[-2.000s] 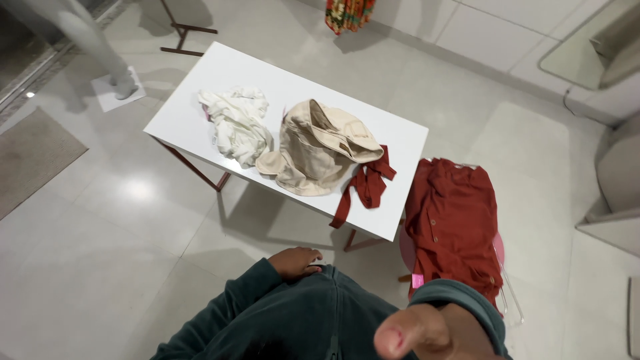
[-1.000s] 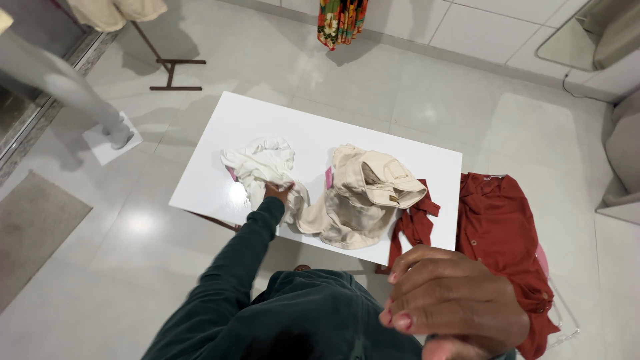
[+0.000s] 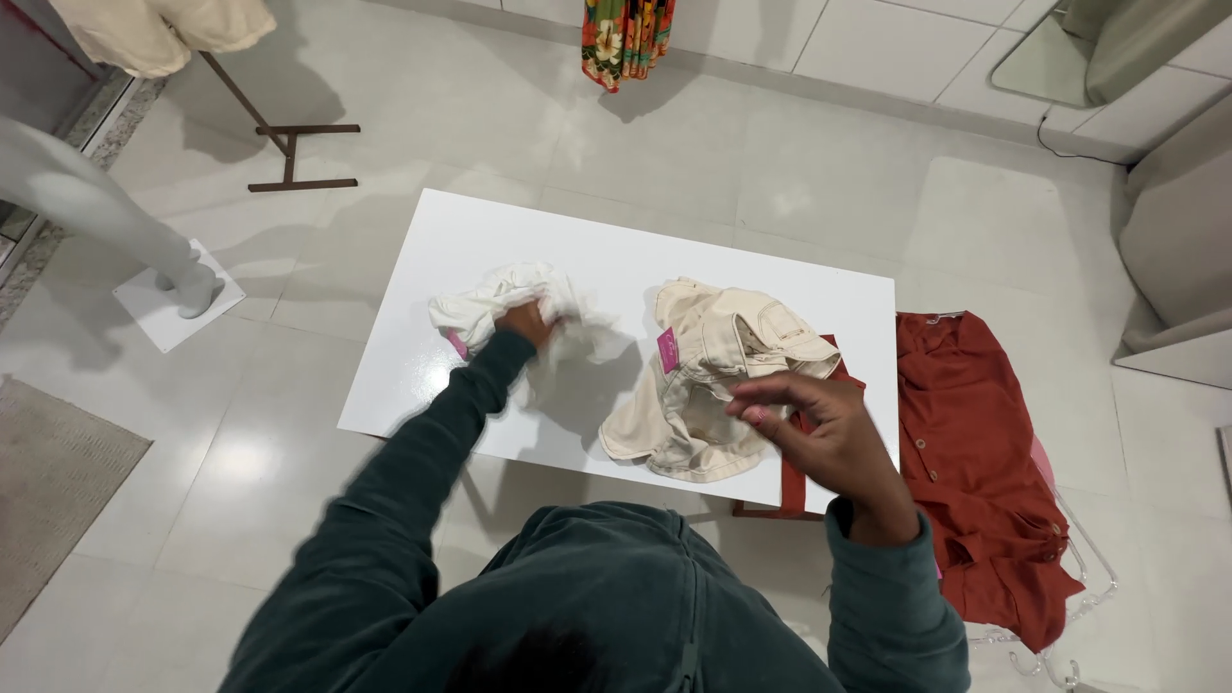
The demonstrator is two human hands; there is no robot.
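Note:
My left hand (image 3: 526,324) grips a crumpled white garment (image 3: 472,313) at the left of the white table; part of the cloth blurs with motion, and a pink tag shows beside it. Above the right part of the table, my right hand (image 3: 818,423) is raised with its fingers curved and apart, holding nothing. Below and left of it lies a bunched beige garment (image 3: 712,356) with a pocket, visible stitching and a pink tag (image 3: 668,350). A dark red strip of cloth (image 3: 792,481) lies partly under the beige garment and hangs past the table's near edge.
The white table (image 3: 577,231) stands before me. At its right, a dark red buttoned garment (image 3: 962,414) lies over a clear-framed seat. A mannequin leg on a white base plate (image 3: 159,322), a brown metal stand (image 3: 289,159) and a rug (image 3: 58,481) are at the left. A floral garment (image 3: 626,38) hangs beyond.
My left hand has gone from near my body to the white garment and now grips it. My right hand, low in the view earlier, is now over the table's right part. The view has shifted.

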